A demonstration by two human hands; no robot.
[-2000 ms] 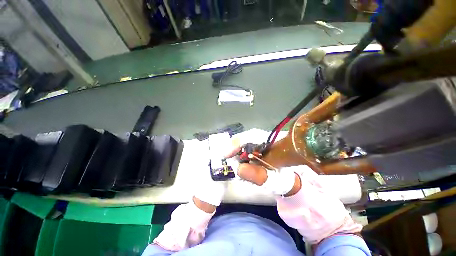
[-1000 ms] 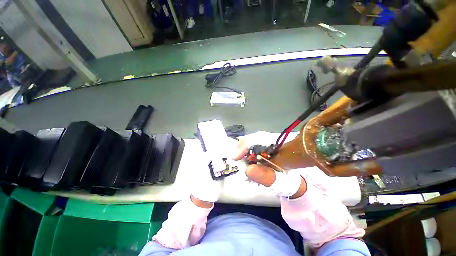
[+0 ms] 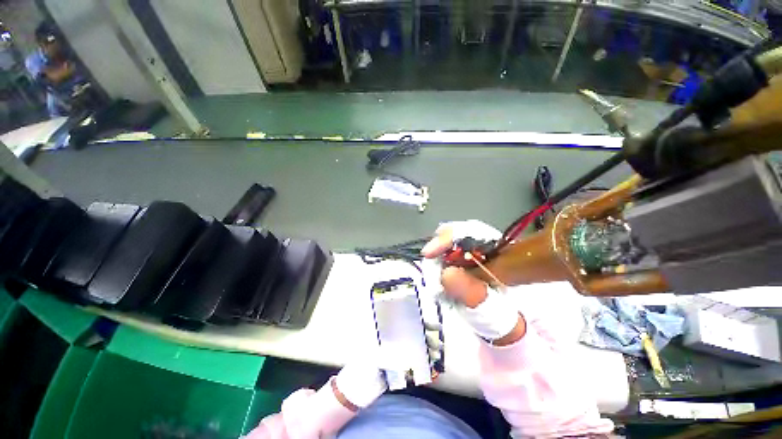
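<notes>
An adapter inner unit (image 3: 400, 333), a white block in a black case half, stands lengthwise over the white bench edge close to my body. My left hand (image 3: 367, 377), in a white glove, holds it from below and the side; most of its fingers are hidden. My right hand (image 3: 470, 287), gloved with bare fingertips, grips the nozzle end (image 3: 464, 253) of the hanging glue gun, with red and black wires. The nozzle is above and right of the unit, apart from it. A black cord (image 3: 394, 251) lies behind the unit.
Another white unit (image 3: 399, 194) with a cord lies on the belt (image 3: 317, 180), near a black case half (image 3: 249, 205). Black cases (image 3: 143, 257) lean in a row at left, above green bins (image 3: 184, 353). A blue-grey rag (image 3: 630, 324), yellow-handled tool (image 3: 653, 360) and white box (image 3: 730, 330) lie right. A person (image 3: 53, 69) is far left.
My left hand has turned the unit end for end and drawn it toward my body, away from the nozzle. My right hand still grips the nozzle. The view has shifted, showing the rag and box.
</notes>
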